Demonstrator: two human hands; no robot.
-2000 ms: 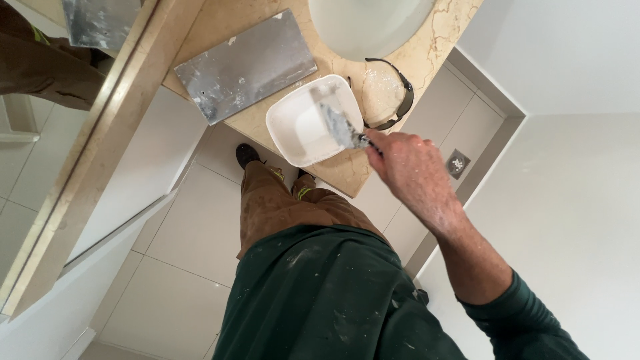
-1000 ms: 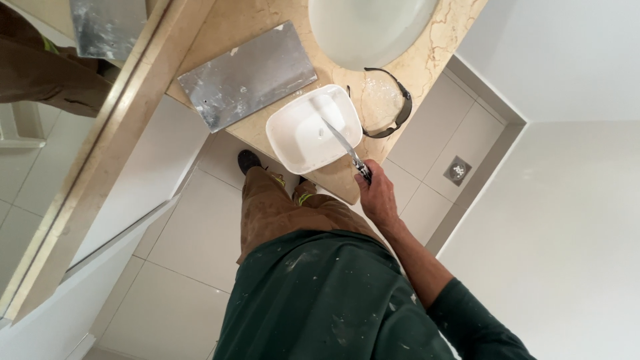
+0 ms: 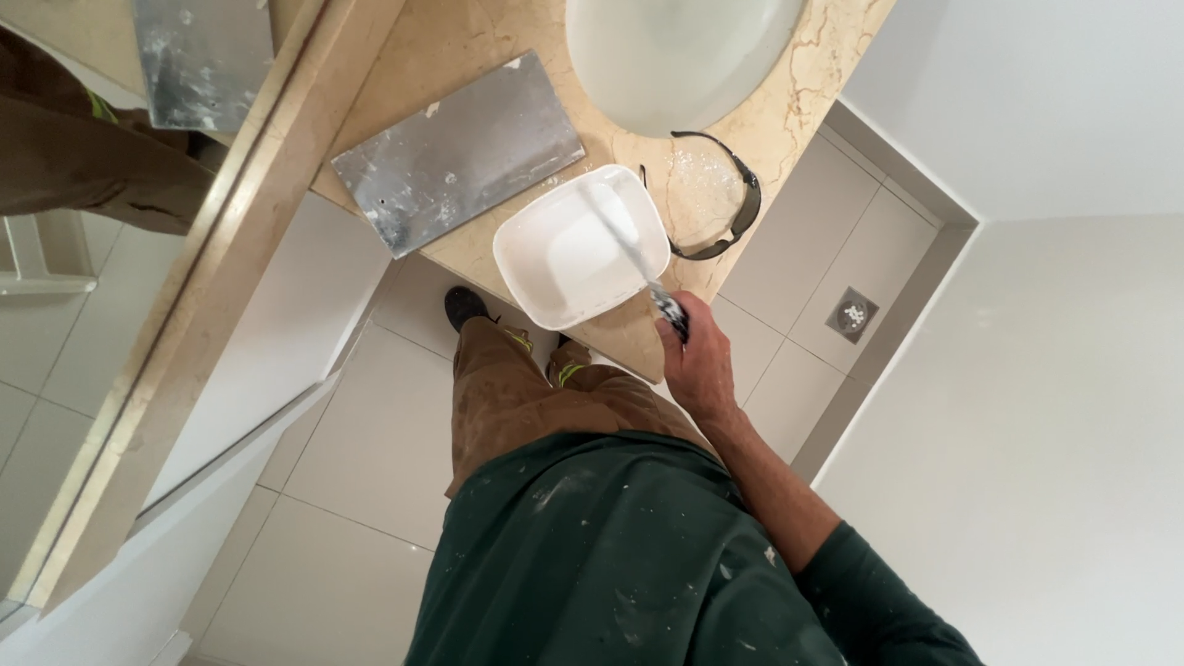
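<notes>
My right hand (image 3: 699, 356) is closed around the handle of a putty knife (image 3: 668, 305), whose thin blade, seen nearly edge-on and slightly blurred, reaches over a white plastic tub (image 3: 527, 250). The tub sits at the corner of the marble counter and its inside looks white; whether the blade touches it, I cannot tell. Beside the tub lies a flat metal plate (image 3: 462, 153) smeared with white residue. Safety glasses (image 3: 747, 208) with dark temples rest on the counter to the tub's right. My left hand is out of view.
A washbasin (image 3: 680, 55) is set into the marble counter (image 3: 805, 79). The mirror (image 3: 55, 351) with its stone edge stands at the left. Below are floor tiles (image 3: 361, 444) and my legs; a floor drain (image 3: 852, 315) lies at the right beside the white wall.
Two seconds ago the knife showed its blade's flat face over the tub; now it shows mostly its edge. My right hand has moved a little away from the safety glasses, still holding the knife.
</notes>
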